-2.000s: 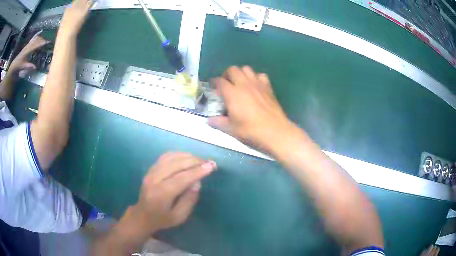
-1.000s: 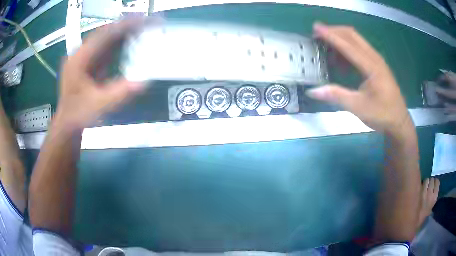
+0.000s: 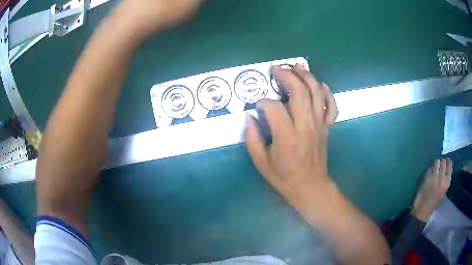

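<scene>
A silver housing plate (image 3: pixel 232 93) with four dark-ringed round inserts lies on the green surface, its near edge along the white rail. My right hand (image 3: pixel 297 111) is over its right end, fingers bent and apart, fingertips at the fourth insert and partly hiding it. The thumb is low over the rail; a dark patch shows between thumb and index finger, and I cannot tell if it is shadow or a part. My left hand (image 3: pixel 163 11) is blurred at the top, beyond the plate, its fingertips cut off by the picture's edge.
The white rail (image 3: pixel 383 101) runs across the view. A metal bracket (image 3: pixel 67 18) stands at upper left. A perforated plate (image 3: pixel 14 151) lies at far left. Another plate with round inserts (image 3: pixel 452 62) is at far right. A neighbour's hand (image 3: pixel 433 183) and a pale sheet (image 3: pixel 458 129) are at right.
The pale plate held between both hands a second ago is no longer seen held up. My left hand has moved to the top edge; my right hand has come down onto the four-insert plate.
</scene>
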